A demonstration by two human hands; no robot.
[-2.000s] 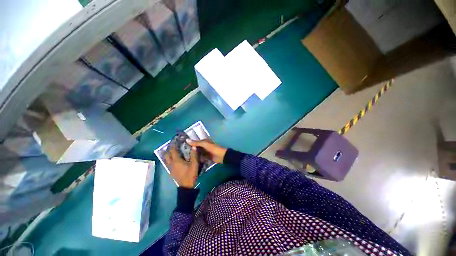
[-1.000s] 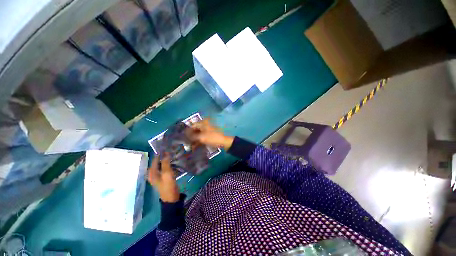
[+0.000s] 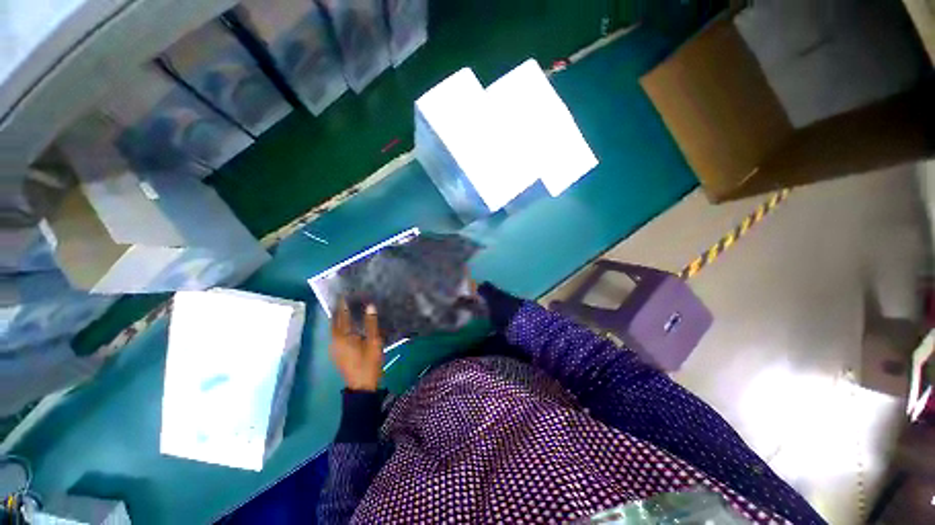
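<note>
A dark grey, crinkled, shiny bag (image 3: 410, 279) is spread over the inner tray, whose white rim (image 3: 371, 253) shows at the upper left. My left hand (image 3: 357, 347) is at the bag's lower left edge, with its fingers apart and their tips against the bag. My right hand (image 3: 473, 288) is at the bag's right edge, mostly hidden behind the bag, which it holds. The bag hides the tray's inside.
White retail boxes (image 3: 451, 154) stand beyond the tray; another (image 3: 231, 379) stands at left. An open box (image 3: 154, 241) and a box row (image 3: 297, 62) are on the far side. A brown carton (image 3: 718, 113) and purple stool (image 3: 651, 308) are at right.
The bag has opened out and shifted right, covering more of the tray. My right hand has moved from above the bag to its right edge. My left hand has moved slightly right, against the bag.
</note>
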